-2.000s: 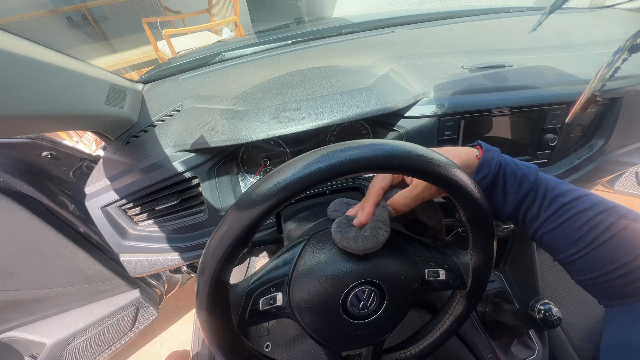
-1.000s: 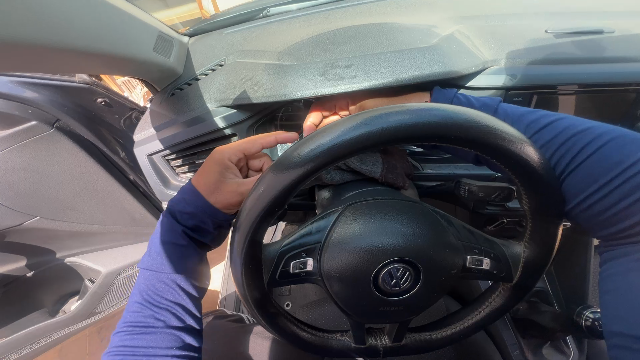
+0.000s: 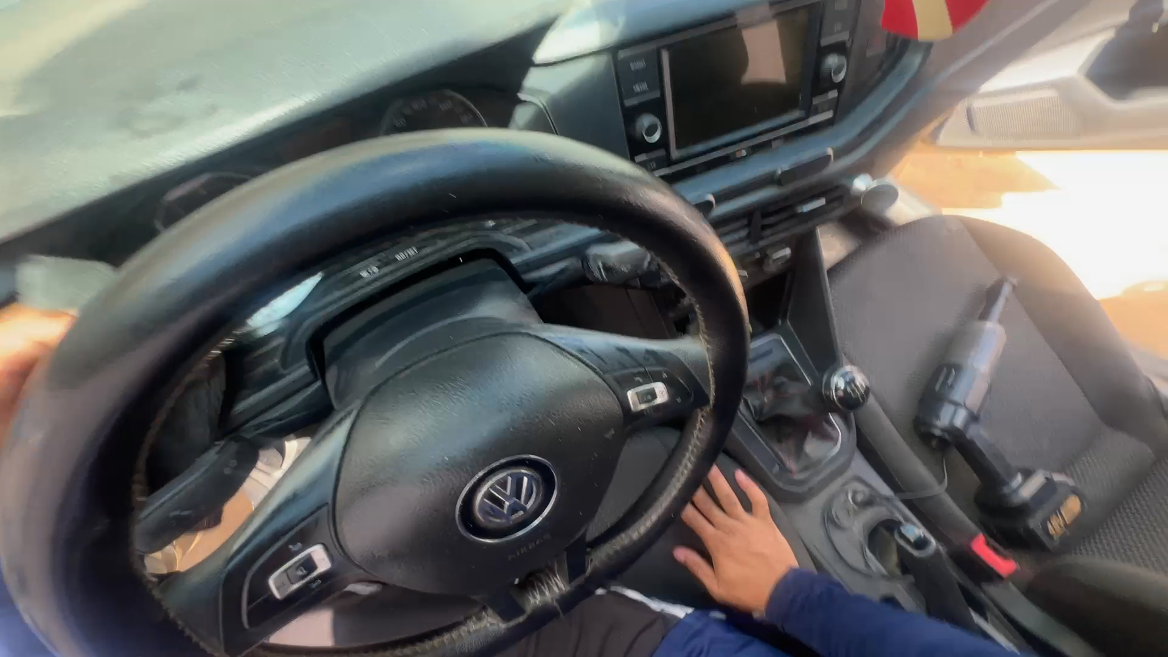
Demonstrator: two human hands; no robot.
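Note:
My right hand (image 3: 741,546) lies with its fingers spread, palm down, at the edge of the driver's seat, just right of the steering wheel's (image 3: 484,169) lower rim. It holds nothing. At the left edge of the view, my left hand (image 3: 20,351) is blurred and mostly cut off behind the wheel rim. A pale, greyish thing (image 3: 62,281) shows just above its fingers; whether the hand grips it cannot be told. The wheel hub bears a Volkswagen emblem (image 3: 506,498).
A cordless handheld vacuum (image 3: 981,392) lies on the passenger seat (image 3: 1049,383). The gear lever knob (image 3: 846,387) and handbrake (image 3: 922,547) stand between the seats. A centre screen (image 3: 739,78) is set in the dashboard (image 3: 228,82). A red and yellow thing (image 3: 931,16) hangs at the top right.
My right hand has moved from behind the wheel's top down to its lower right. The dark cloth seen behind the wheel is no longer near it. The view has swung right and down.

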